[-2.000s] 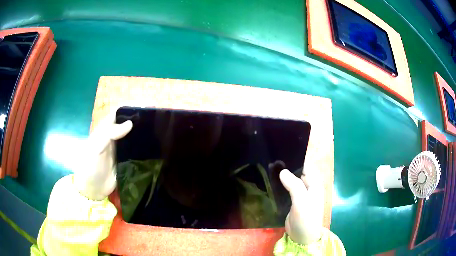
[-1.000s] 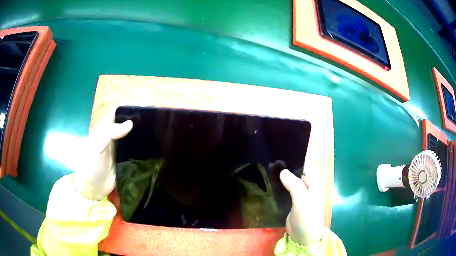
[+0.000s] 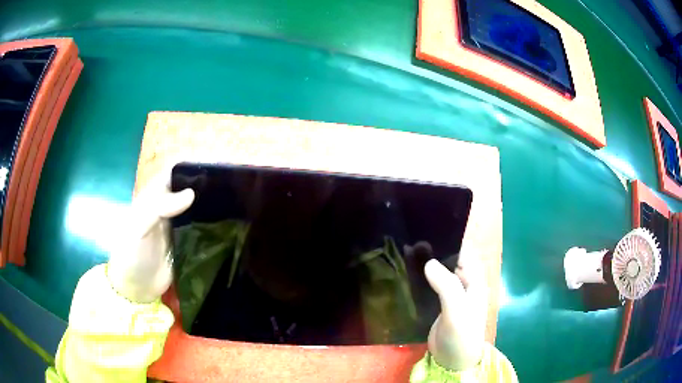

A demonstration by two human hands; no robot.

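A tablet (image 3: pixel 314 254) with a dark glossy screen faces me above a foam pad (image 3: pixel 321 133), orange-red at the front and pale in glare behind. The yellow sleeves reflect in the glass. My left hand (image 3: pixel 146 243) grips the tablet's left edge, thumb on the upper left of the screen. My right hand (image 3: pixel 454 314) grips the lower right edge, thumb on the glass. The fingers under the tablet are hidden.
A foam tray stack (image 3: pixel 46 142) with a dark tablet is at the left. A lit tablet (image 3: pixel 516 41) on foam lies on the conveyor belt (image 3: pixel 336 34). A white desk fan (image 3: pixel 636 263) stands at the right, by more foam trays. Another lit tablet is at the far right.
The lit tablets on the belt have shifted left. The held tablet has moved very slightly to the right and down, still between both hands.
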